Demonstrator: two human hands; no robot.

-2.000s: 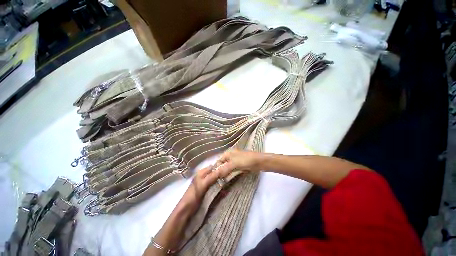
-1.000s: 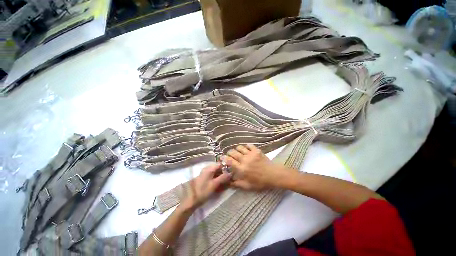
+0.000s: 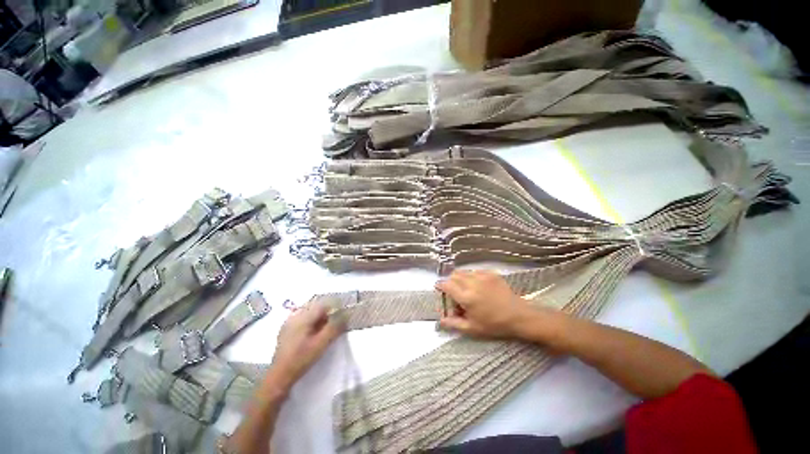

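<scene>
A webbing strap (image 3: 391, 309) lies stretched level between my hands, below the row of assembled straps. My left hand (image 3: 306, 332) grips its hook end; a bit of the silver hook shows above the fingers. My right hand (image 3: 480, 304) holds the strap at its silver slide buckle (image 3: 443, 301). The strap runs on to the right under my right hand. Loose long straps (image 3: 435, 390) lie fanned out below my hands. The assembled straps (image 3: 382, 213) lie in a row above, hooks at left, with their tails gathered by a whitish tie (image 3: 632, 238).
Short strap pieces with buckles (image 3: 178, 275) are heaped at left. A tied strap bundle (image 3: 533, 97) lies at the far side, in front of a cardboard box (image 3: 542, 31). The white table (image 3: 613, 173) has a yellow line. Clear film lies at the far right.
The view has shifted left. My hands have moved apart, from close together at the buckle; my left hand is now at the hook end and the strap is drawn out flat between them.
</scene>
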